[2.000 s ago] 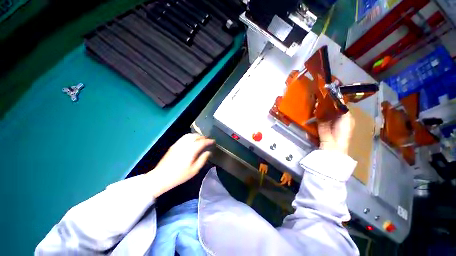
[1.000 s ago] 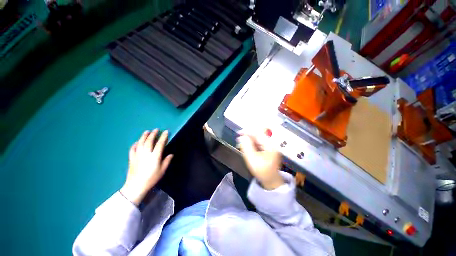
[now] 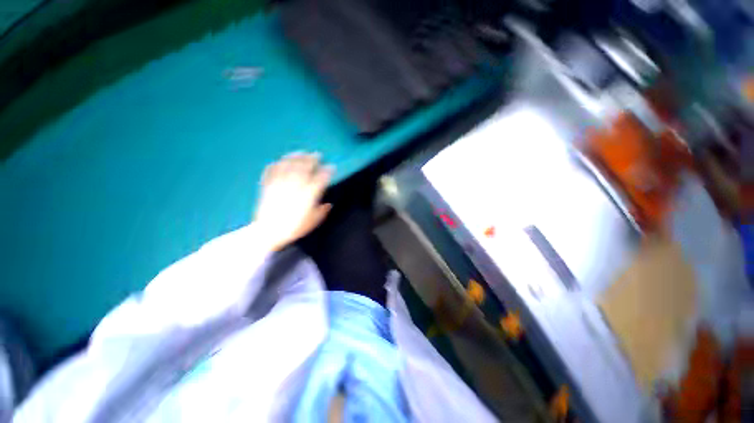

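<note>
The whole view is blurred. My left hand (image 3: 291, 198) is at the front edge of the teal-green mat, palm down, and nothing shows in it. My right hand cannot be seen. A small silver three-arm hub (image 3: 242, 76) lies loose on the mat, beyond my left hand. An orange fixture (image 3: 635, 165) is on the white machine at the right, smeared by motion. The legs and hub in it cannot be made out.
The dark grooved foam tray (image 3: 355, 66) is at the mat's far right. The white machine (image 3: 517, 178) stands right of a dark gap, with a tan board (image 3: 653, 306) on top. More orange parts (image 3: 703, 380) show at the lower right.
The view has swung, and the machine sits further right and lower. My right hand has left the picture. My left hand stays by the mat's edge.
</note>
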